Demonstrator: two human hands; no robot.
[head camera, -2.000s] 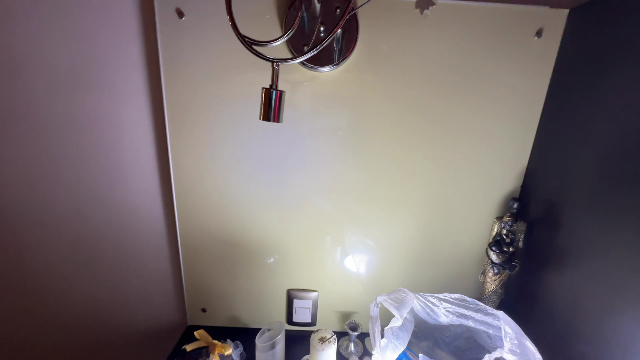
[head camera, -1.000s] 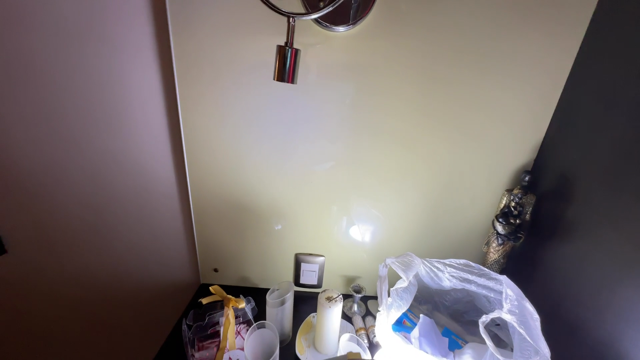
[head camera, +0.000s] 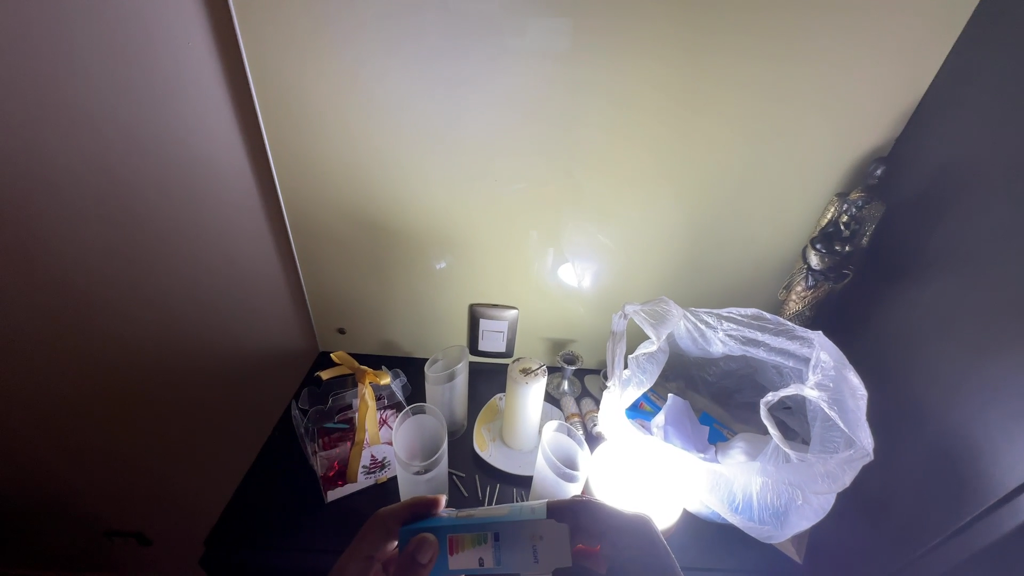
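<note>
Low in the view, my left hand (head camera: 392, 538) grips the left end of a blue and white light bulb box (head camera: 488, 546), thumb on its printed face. My right hand (head camera: 620, 538) is at the box's right end, darker and partly hidden by it. Just beyond the hands stand frosted glass cylinders (head camera: 422, 456) and a white pillar candle (head camera: 524, 408) on a small plate (head camera: 490, 436). A very bright lamp (head camera: 648, 480) glows beside my right hand. Two bulbs (head camera: 580, 414) lie behind it, near a small glass candle holder (head camera: 569, 374).
An open translucent plastic bag (head camera: 832, 448) with blue boxes inside stands at the right. A clear gift box (head camera: 340, 440) with a yellow ribbon is at the left. Small sticks (head camera: 478, 490) lie on the dark tabletop (head camera: 264, 512). Behind are a wall switch (head camera: 493, 330) and a dark figurine (head camera: 832, 240).
Both hands and the bulb box have come into view at the bottom. The view has tilted down, so the wall lamp is out of sight and more of the tabletop shows.
</note>
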